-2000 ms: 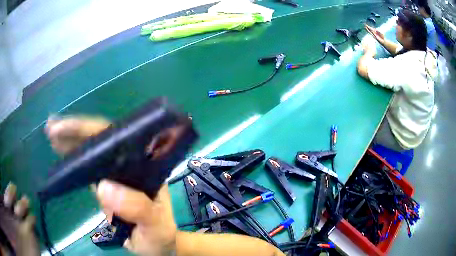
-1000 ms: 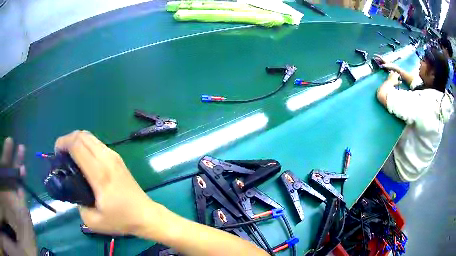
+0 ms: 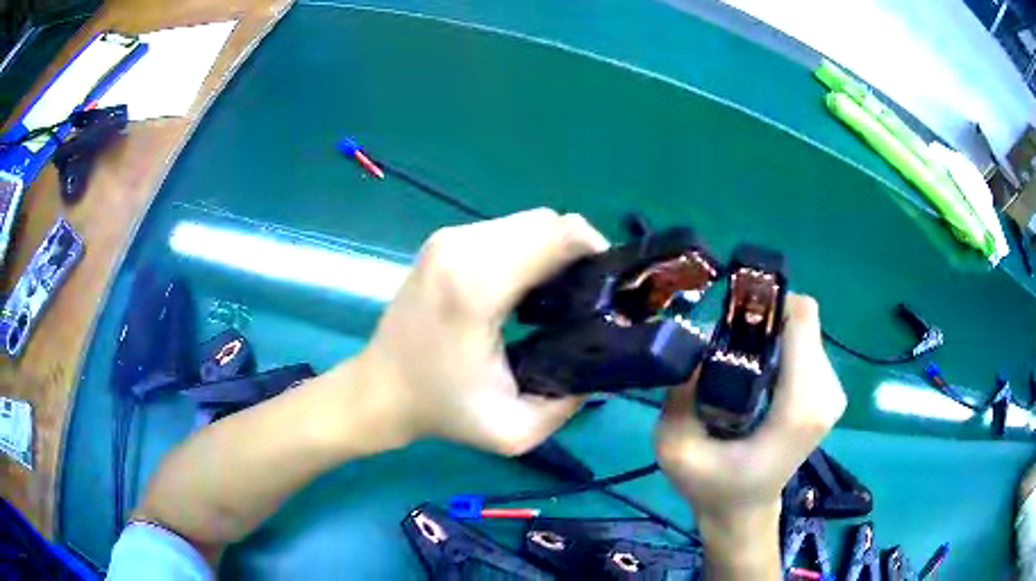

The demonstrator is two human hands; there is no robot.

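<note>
My left hand [image 3: 471, 329] grips a black battery clamp [image 3: 613, 323] by its handles. Its jaws are parted at the picture's middle, and copper shows inside. My right hand [image 3: 755, 420] holds a second black clamp [image 3: 744, 340] upright just to the right, nose towards me, with copper contacts and teeth showing. The two clamps are close together; I cannot tell if they touch. A cable with a blue plug [image 3: 349, 148] and a red sleeve lies on the green bench [image 3: 591, 102] behind my left hand.
More clamps [image 3: 454, 550] lie along the near edge and at the lower right. Other clamps [image 3: 227, 354] lie left of my forearm. A wooden table [image 3: 125, 187] at the left holds a clipboard, papers and a clamp [image 3: 85, 148]. Green sleeves [image 3: 909, 170] lie at the far right.
The view has swung left, bringing the wooden table in. My hands have come together at the middle, each now with a clamp. The other person has nearly left the picture.
</note>
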